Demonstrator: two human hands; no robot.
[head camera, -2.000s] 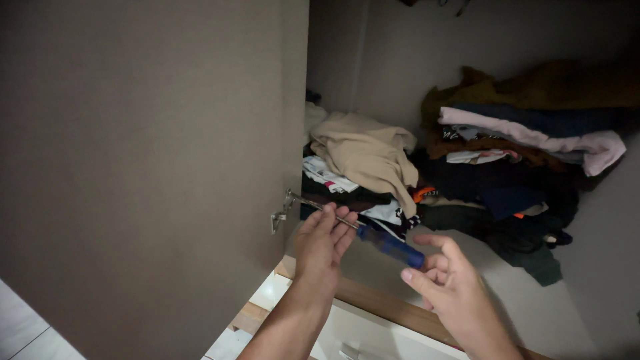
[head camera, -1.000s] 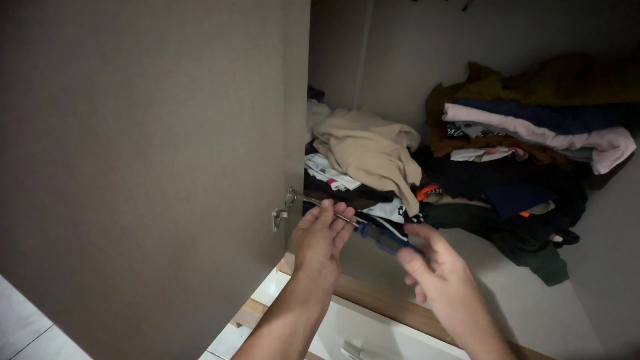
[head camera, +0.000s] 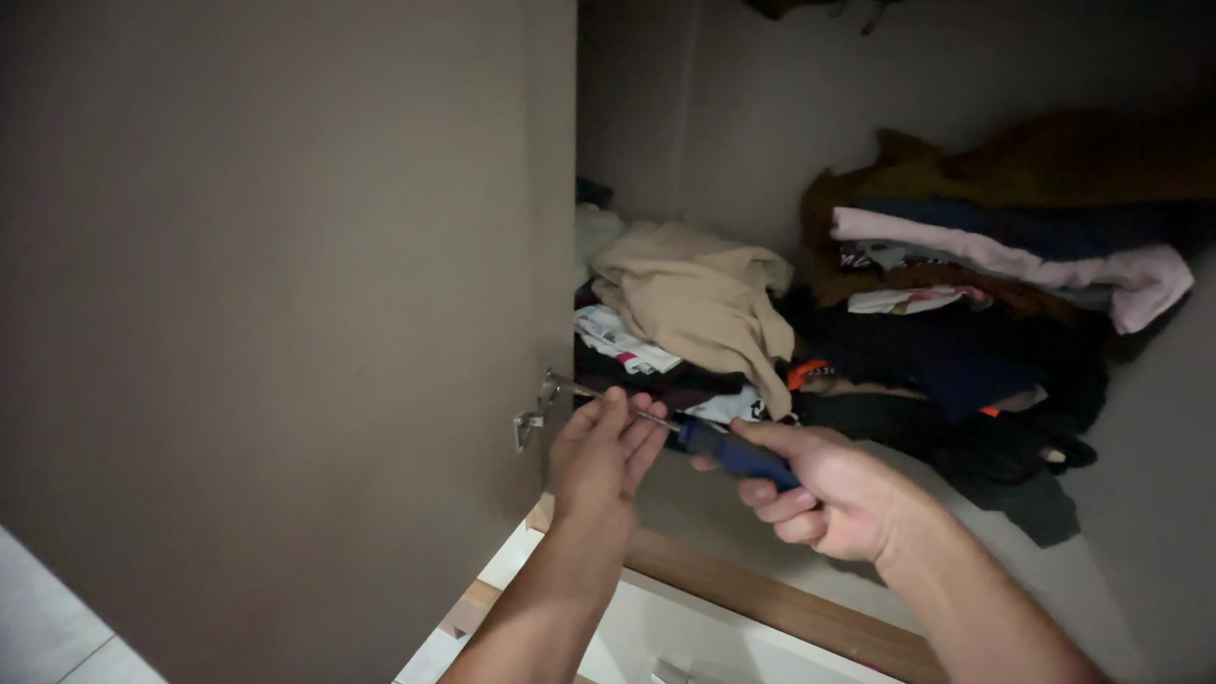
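A screwdriver (head camera: 741, 454) with a blue handle lies slantwise between my hands. The fingers of my right hand (head camera: 822, 489) are closed around its handle. My left hand (head camera: 603, 451) holds the thin metal shaft between thumb and fingertips. The shaft's far end reaches a metal cabinet hinge (head camera: 532, 410) on the inner edge of the grey-brown cabinet door (head camera: 313, 313); how the tip sits in a screw is too small to tell.
Behind my hands, a beige garment (head camera: 698, 294) and piles of dark clothes (head camera: 959, 351) lie on the cabinet floor. Below are a wooden edge (head camera: 788, 603) and a white drawer front (head camera: 722, 636) with a metal handle. Floor tiles (head camera: 57, 617) show at lower left.
The fingers of my right hand, loose and partly open around the screwdriver's handle before, are now wrapped around it. My left hand stays at the shaft.
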